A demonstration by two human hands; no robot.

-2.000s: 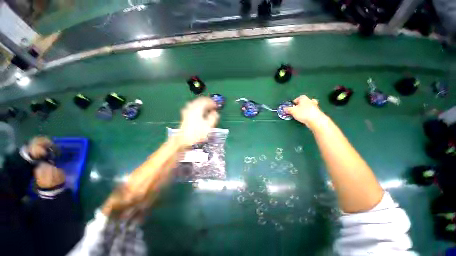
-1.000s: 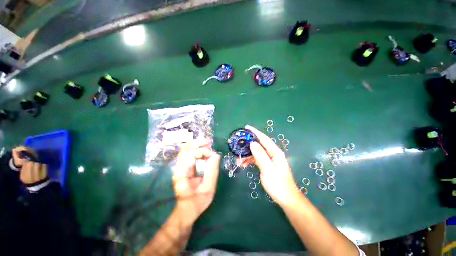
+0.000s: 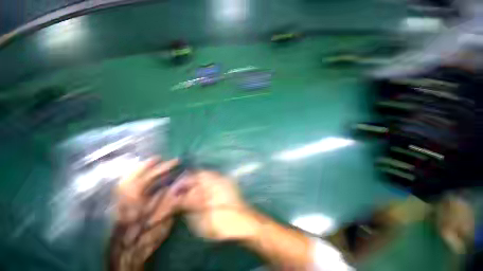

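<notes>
The view is strongly blurred. My left hand and my right hand are close together at the lower left of centre. A small dark part shows between their fingers; my right hand's fingers are closed on it, but blur hides its details. Whether my left hand grips it too cannot be told. The clear bag of rings lies just left of and behind my left hand. Faint pale streaks of loose rings show on the green surface to the right of my hands.
Two round motor parts with pale leads lie beyond my hands. Black units stand farther back. Many black units are heaped at right. An open brown carton is at the lower right, near another person's hand.
The view has swung to the right, so the blue tray is out of frame and the heap at right shows more. My hands have come together around the part.
</notes>
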